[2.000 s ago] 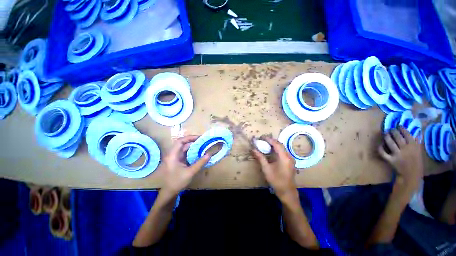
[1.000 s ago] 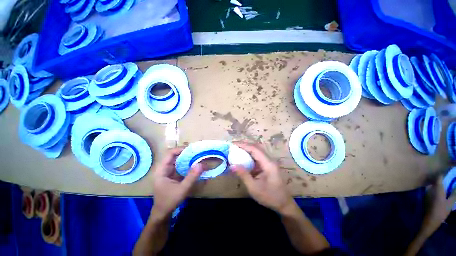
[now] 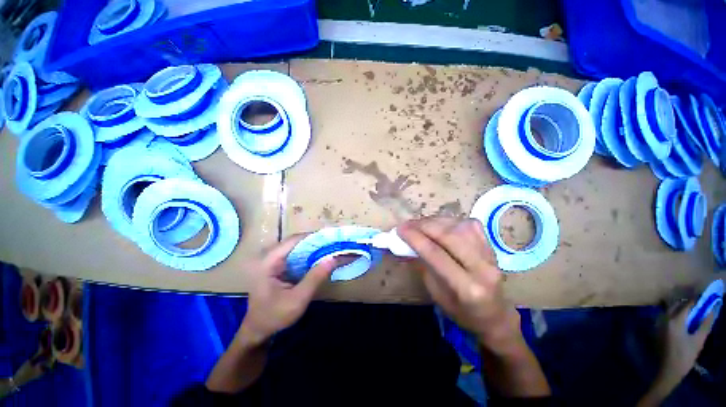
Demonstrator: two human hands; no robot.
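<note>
A flanged ring (image 3: 322,242), pale blue-white with a darker blue collar, is tilted in my left hand (image 3: 279,290), low over the front edge of the cardboard-covered bench. My left fingers are behind its left side and the thumb is at its hole. My right hand (image 3: 466,278) grips a small white glue bottle (image 3: 396,243), mostly hidden by the fingers. Its thin tip points left and meets the upper right rim of the ring. Whether glue comes out cannot be seen.
Overlapping rings (image 3: 185,224) lie at left. A ring stack (image 3: 556,133) and a single ring (image 3: 521,228) lie at right, with leaning rings (image 3: 653,115) beyond. Blue bins (image 3: 199,36) stand behind. Another person's hand (image 3: 685,334) holds a ring at lower right.
The bottle, earlier apart from the ring, now has its tip at the ring's rim. My right hand has turned over it. My left hand still holds the ring. The view has shifted slightly.
</note>
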